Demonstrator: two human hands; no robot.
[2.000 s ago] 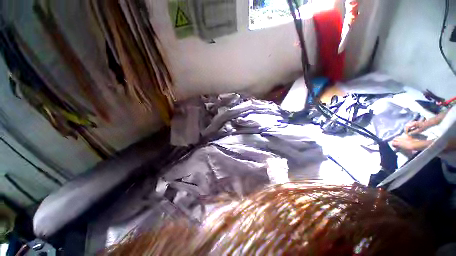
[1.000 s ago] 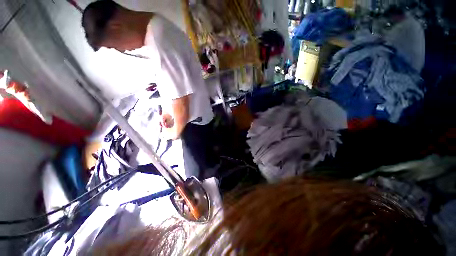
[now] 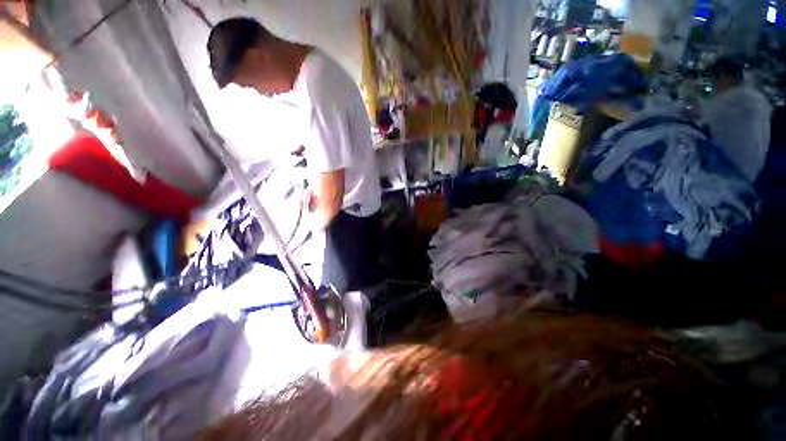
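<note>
Neither of my hands shows; brown hair fills the bottom of the view. A steam iron (image 3: 315,317) with an orange-brown handle rests at the edge of the white-covered table (image 3: 274,344). A long pale strap or hose (image 3: 258,211) runs from it up to the upper left. Crumpled grey garment pieces (image 3: 142,370) lie on the table at lower left, partly blurred. A thin blue strip (image 3: 269,306) lies left of the iron.
A person in a white shirt (image 3: 340,129) stands behind the table. A round bundle of grey pieces (image 3: 500,250) is right of centre. A blue heap with light cloth (image 3: 689,181) and another person (image 3: 737,116) are at right. Dark cables (image 3: 77,297) cross at left.
The view has swung right from the garment table to the iron and the room, then shifted slightly, so things now sit further right. The standing person remains bent over the table.
</note>
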